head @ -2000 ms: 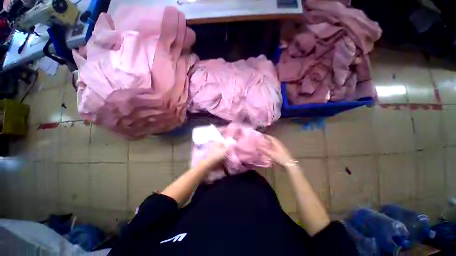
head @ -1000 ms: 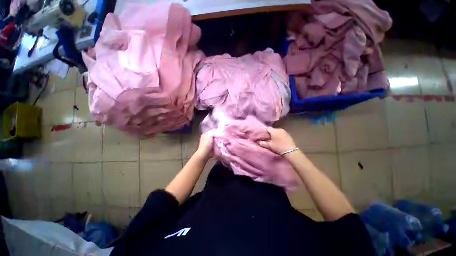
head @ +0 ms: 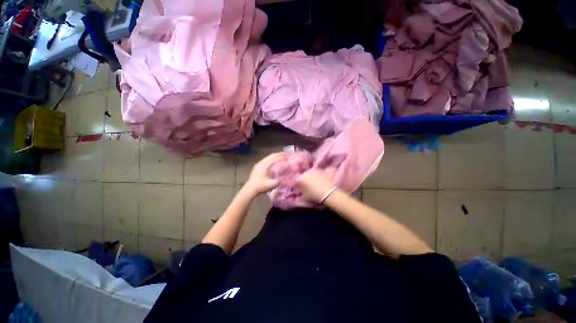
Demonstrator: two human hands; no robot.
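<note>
A pink garment piece point(head: 355, 156) is bunched between my hands in front of my body, with one part fanning out to the upper right. My left hand point(head: 264, 175) grips its bunched left side. My right hand point(head: 316, 185) grips its middle, and the fingers are partly hidden in the cloth. The centre pile point(head: 316, 91) of pink cloth lies just beyond. The left pile point(head: 189, 82) is large and layered. The right pile point(head: 436, 69) is darker and crumpled.
A blue crate point(head: 442, 123) holds the right pile. A yellow crate point(head: 40, 129) stands on the tiled floor at the left. A whitish covered surface point(head: 82, 284) is at the lower left. Clear plastic-wrapped bundles point(head: 496, 284) lie at the lower right.
The garment piece hung toward the lower right; now it is gathered, with a part fanned to the upper right. My right hand has moved left, closer to my left. The view has shifted.
</note>
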